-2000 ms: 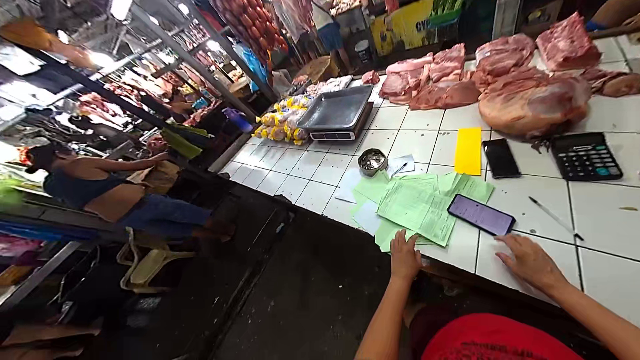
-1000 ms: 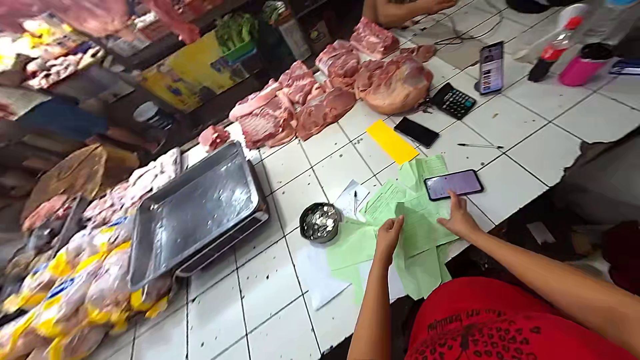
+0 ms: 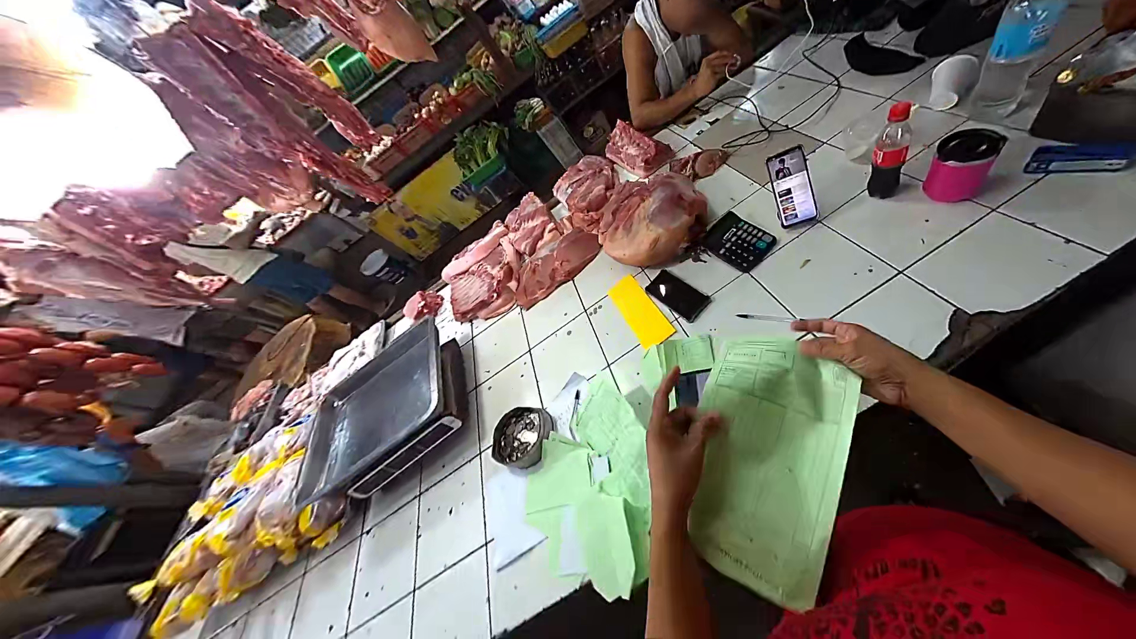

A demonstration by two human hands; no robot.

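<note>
My right hand (image 3: 856, 355) pinches the upper right corner of a green printed paper form (image 3: 772, 470), raised off the counter. Beside the sheet's left edge, my left hand (image 3: 679, 435) has thumb and forefinger spread; whether it touches the paper cannot be told. More green papers (image 3: 612, 497) lie loose on the white tiled counter, next to a metal bowl of coins (image 3: 522, 437). A yellow envelope or card (image 3: 641, 311), a black phone (image 3: 679, 295), a calculator (image 3: 739, 241) and a pen (image 3: 765, 317) lie beyond the form, which partly hides another dark object.
Raw meat cuts (image 3: 652, 217) line the counter's far side. A weighing scale with a metal tray (image 3: 373, 408) and bagged chickens (image 3: 257, 515) are at left. A propped phone (image 3: 792, 186), cola bottle (image 3: 889, 151) and pink cup (image 3: 963, 166) stand at right. A person (image 3: 679, 58) sits across.
The green form is now lifted in my right hand, which was at the phone on the papers a second ago. The view has swung to the right since the oldest frame.
</note>
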